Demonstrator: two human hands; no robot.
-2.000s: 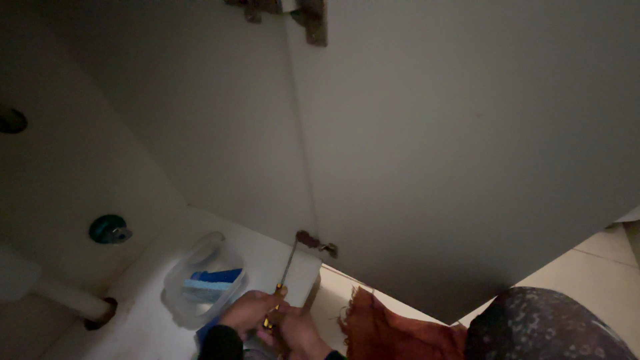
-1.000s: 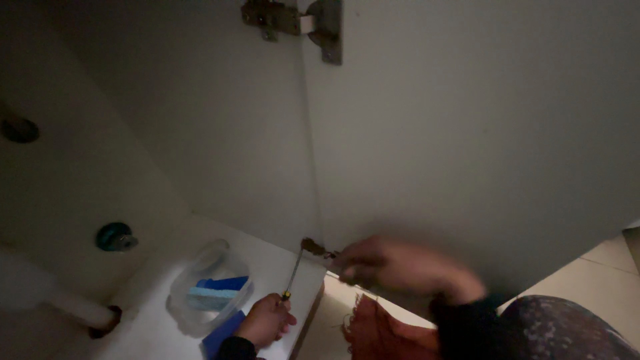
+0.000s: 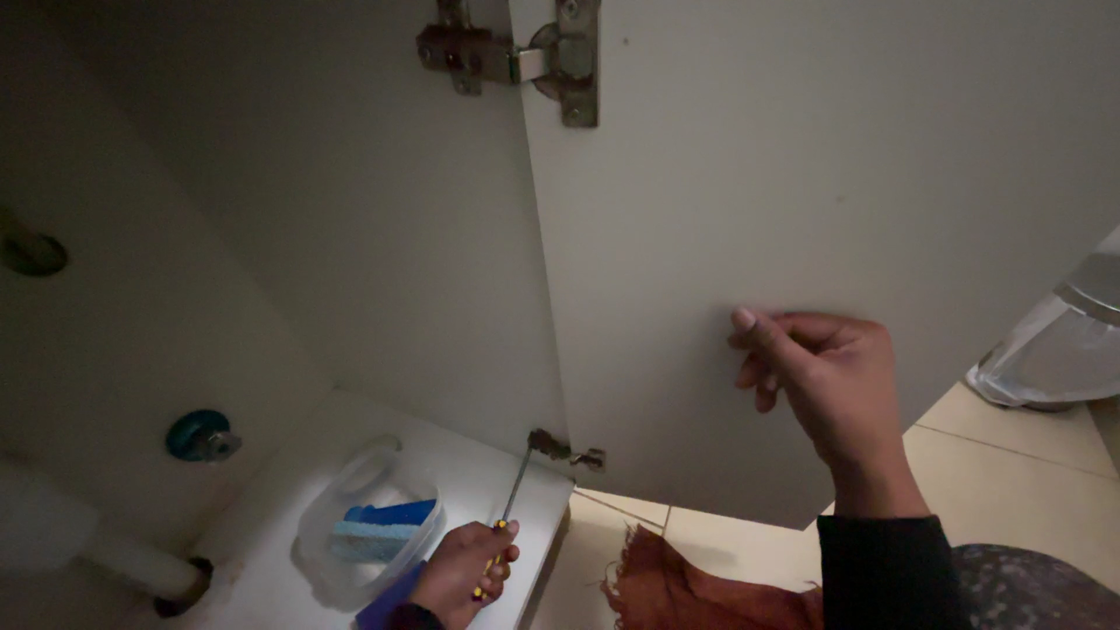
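My left hand (image 3: 468,569) is closed around the yellow handle of a screwdriver (image 3: 518,486), whose tip meets the lower cabinet hinge (image 3: 551,444). That hinge sits low, where the side panel and the white cabinet door (image 3: 752,192) come together. In front of the door my right hand (image 3: 831,376) is raised, thumb and fingertips close together; whether something small is between them cannot be told. Higher up, a stained metal hinge (image 3: 525,59) joins the panel and the door.
A clear plastic container (image 3: 315,560) with blue items stands on the cabinet floor, left of my left hand. White pipe (image 3: 131,560) and a valve fitting (image 3: 203,436) are at the left. A reddish-brown fringed cloth (image 3: 700,586) lies below the door; a plastic bag (image 3: 1067,350) is at the right.
My right hand was by my left hand, then near the lower hinge; it is now up and to the right, in front of the door. The screwdriver stays at the lower hinge.
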